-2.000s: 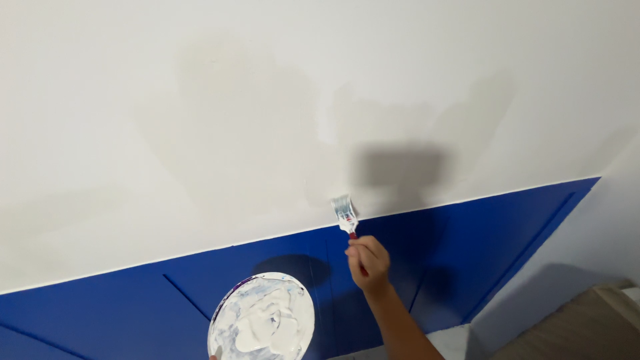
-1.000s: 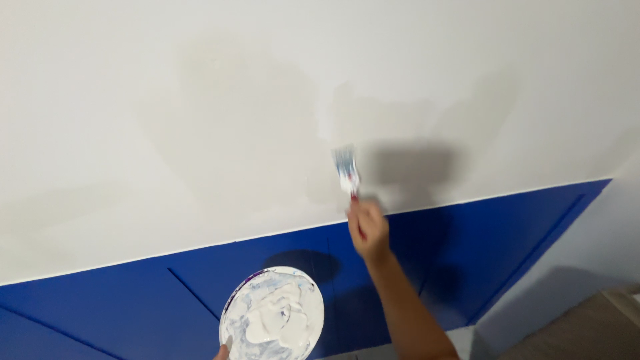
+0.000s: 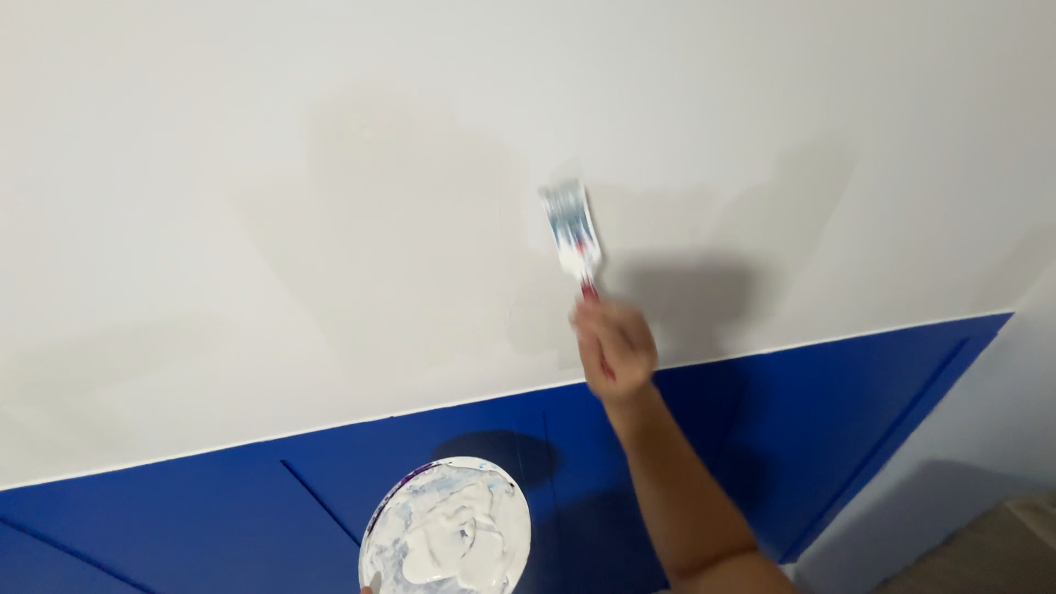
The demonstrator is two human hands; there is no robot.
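My right hand (image 3: pixel 615 346) grips the red handle of a paintbrush (image 3: pixel 573 231), its bristles up and against the white upper wall (image 3: pixel 412 214). White paint coats the brush's ferrule and bristles. At the bottom, the fingertips of my left hand (image 3: pixel 370 589) show at the lower left edge of a round white lid (image 3: pixel 450 528), which is smeared with thick white paint. The rest of that hand is out of view. Duller, greyish patches mark the wall on both sides of the brush.
Blue panelling (image 3: pixel 223 503) with grooves runs along the lower wall below a thin white edge. A pale side wall (image 3: pixel 973 421) meets it at right. A brownish surface (image 3: pixel 982 553) lies in the lower right corner. Shadows fall beside the brush and lid.
My right hand and the brush have moved up the white wall, away from the top edge of the blue panelling. The lid remains low in view, with my left hand at its edge.
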